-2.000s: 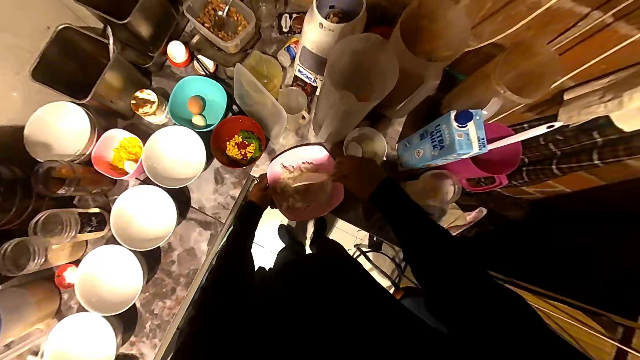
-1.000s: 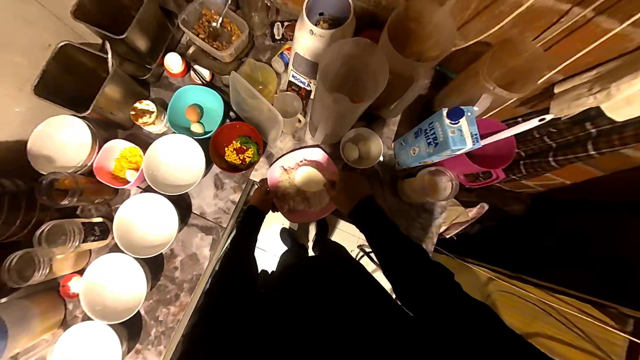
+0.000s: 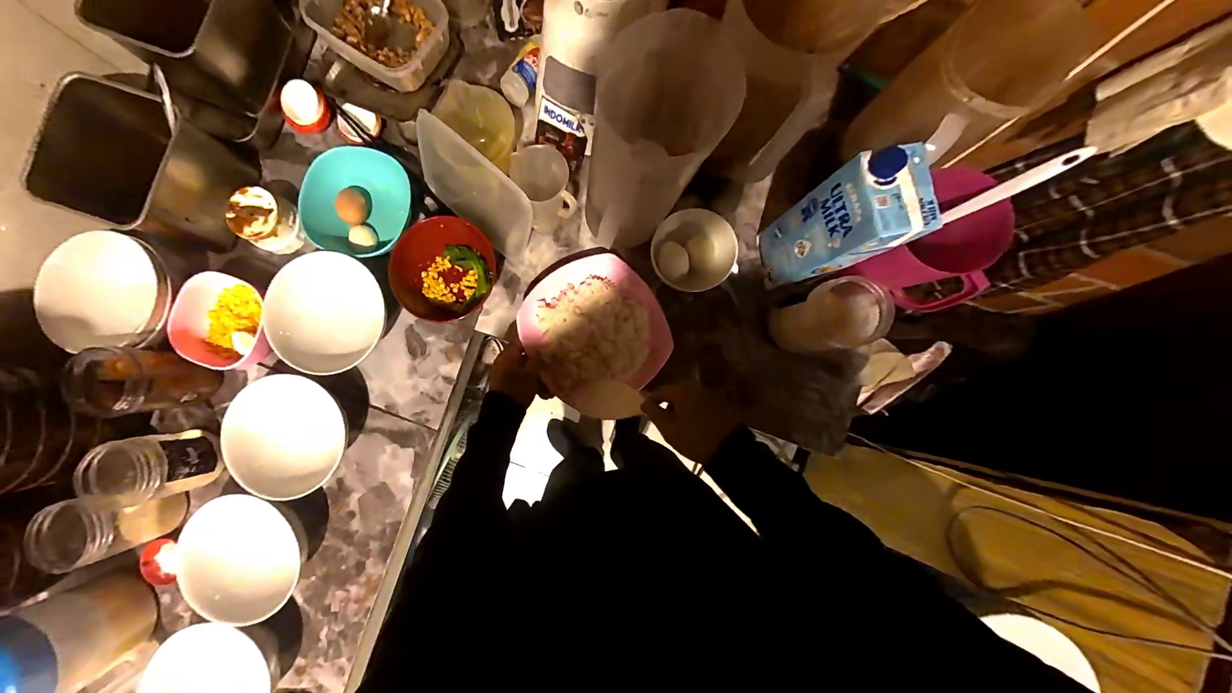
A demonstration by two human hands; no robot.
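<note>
A pink bowl point(image 3: 654, 318) with a pale, grainy food point(image 3: 595, 332) inside is held near the counter's edge. My left hand point(image 3: 515, 373) grips its left rim. My right hand point(image 3: 691, 414) is at its lower right and pinches a pale, flat utensil point(image 3: 608, 399), perhaps a rice paddle, which lies across the near rim. Left of the pink bowl stands a red bowl point(image 3: 414, 294) with chopped yellow, red and green food. A small white bowl point(image 3: 717, 252) with a whitish round thing is on its right. Shadow hides most of my fingers.
White bowls point(image 3: 284, 436) line the left counter beside jars point(image 3: 120, 469). A teal bowl point(image 3: 322, 197) holds eggs. Behind are a clear plastic container point(image 3: 472, 183) and tall plastic pitchers point(image 3: 664, 106). A milk carton point(image 3: 837, 217) and a pink pitcher point(image 3: 972, 231) stand to the right.
The pale utensil has moved from over the middle of the pink bowl to its near rim, along with my right hand. My left hand stays at the bowl's left side.
</note>
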